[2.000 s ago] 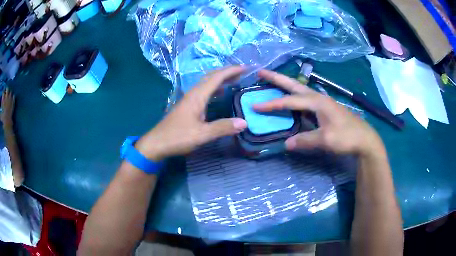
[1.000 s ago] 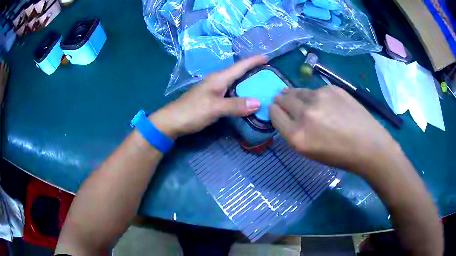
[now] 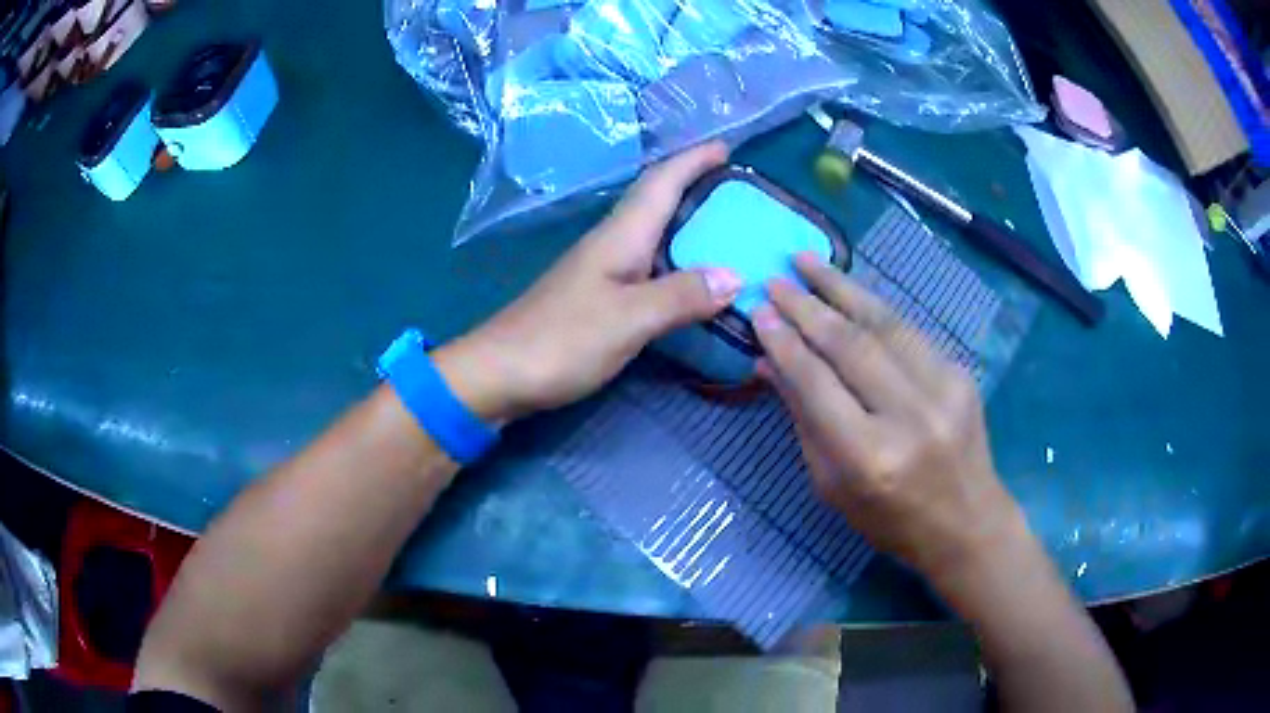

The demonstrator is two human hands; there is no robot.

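Note:
A light-blue panel [image 3: 752, 230] lies inside the black frame [image 3: 832, 230] on top of a box body. The body stands on the strip sheet [image 3: 738, 481], with part of a brown strap showing at its lower side. My left hand [image 3: 585, 314] grips the frame from the left, thumb on the panel's lower edge. My right hand [image 3: 884, 411] rests its fingertips on the panel's lower right part. It is not clear whether anything is under those fingertips. My right hand covers part of the strip sheet.
A clear bag of blue panels [image 3: 571, 132] lies behind the box body. A hammer [image 3: 961, 216], white paper [image 3: 1121, 230], a pink block [image 3: 1084, 109] and a cardboard box [image 3: 1184, 84] are at right. Two blue bodies [image 3: 216, 112] stand at upper left. A red stool [image 3: 91, 536] shows at lower left.
My left hand has closed around the frame's left side. My right hand has moved onto the panel, and its bunched fingers have straightened. The strip sheet now lies at a slant.

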